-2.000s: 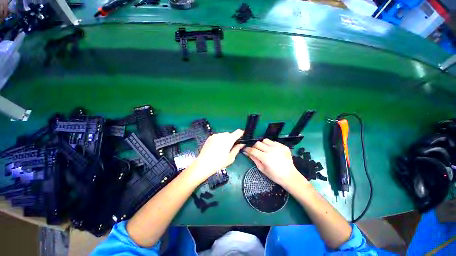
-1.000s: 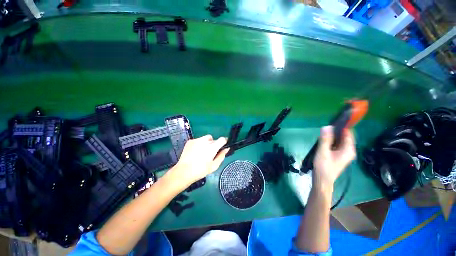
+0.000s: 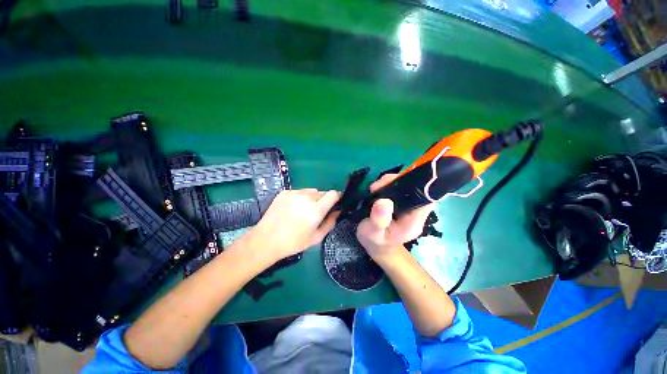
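Observation:
My left hand (image 3: 294,222) grips the end of a black plastic bracket (image 3: 355,188) above the bench, just left of the dish. My right hand (image 3: 395,223) is wrapped around the orange and black electric screwdriver (image 3: 446,169), its rear end up and to the right. The screwdriver's tip and much of the bracket are hidden by the tool and my right hand. The round screw dish (image 3: 348,261) lies below my hands, partly covered, with dark specks in it.
Black brackets (image 3: 139,212) are piled at the left. Small black pieces (image 3: 263,288) lie left of the dish, others (image 3: 431,228) beside my right hand. The black cord (image 3: 479,212) loops at the right. A black bulk with white wires (image 3: 607,212) lies far right. Cartons (image 3: 515,301) stand below the edge.
My right hand first left the bracket and picked up the screwdriver from the right, then brought it over to the bracket. My left hand still holds the bracket. The view has shifted.

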